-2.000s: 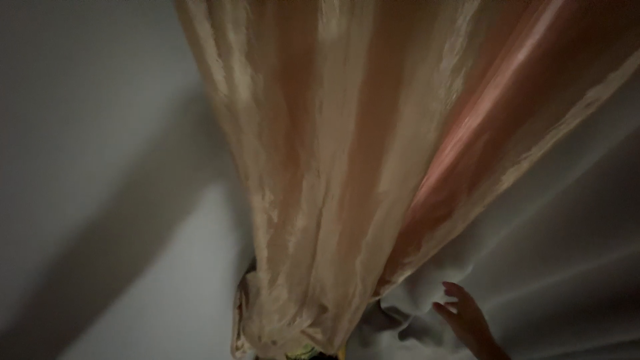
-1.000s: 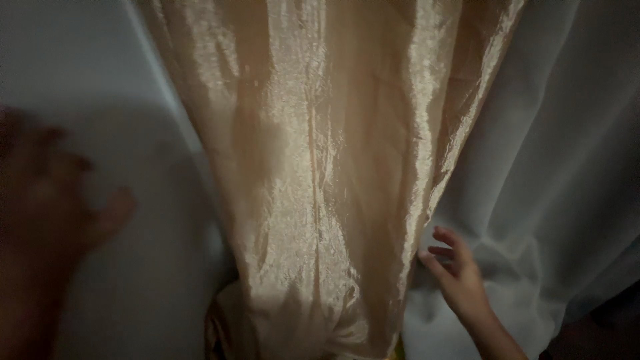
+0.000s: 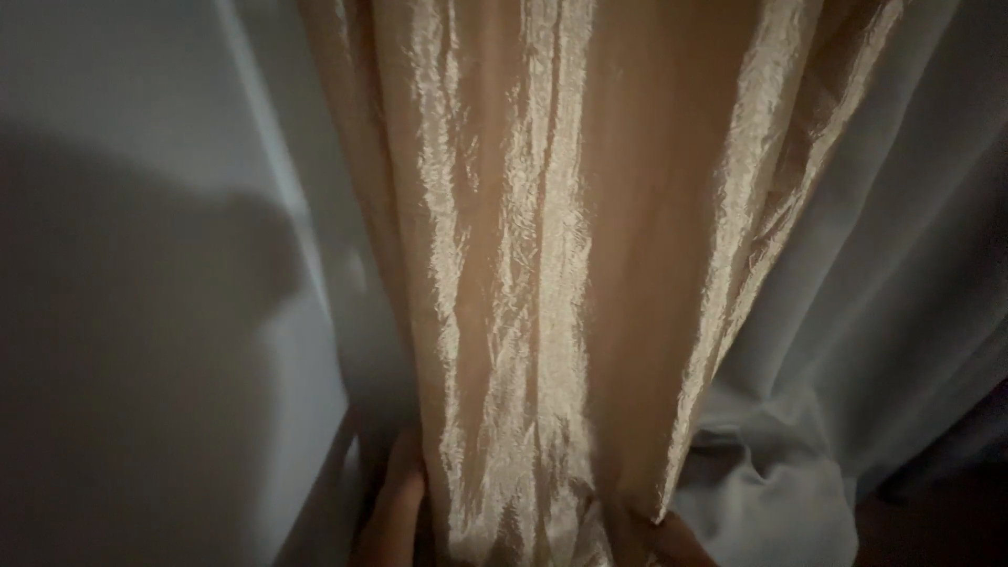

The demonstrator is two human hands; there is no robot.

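Observation:
A shiny gold-tan curtain (image 3: pixel 646 236) hangs down the middle of the view in long folds, narrowing toward the bottom. At its lower left edge is my left hand (image 3: pixel 398 504), touching the fabric, with its fingertips partly behind the curtain. My right hand (image 3: pixel 677 539) is at the lower right edge of the same curtain, mostly cut off by the bottom of the frame, its fingers hidden by or against the cloth. How firmly either hand grips the fabric does not show.
A grey curtain (image 3: pixel 858 276) hangs on the right, bunched near its lower part (image 3: pixel 787 496). On the left is a pale wall (image 3: pixel 142 94) with a dark shadow on it. The light is dim.
My left hand has come from the far left to the curtain's left edge. My right hand, earlier beside the curtain with fingers apart, is now at its lower right edge.

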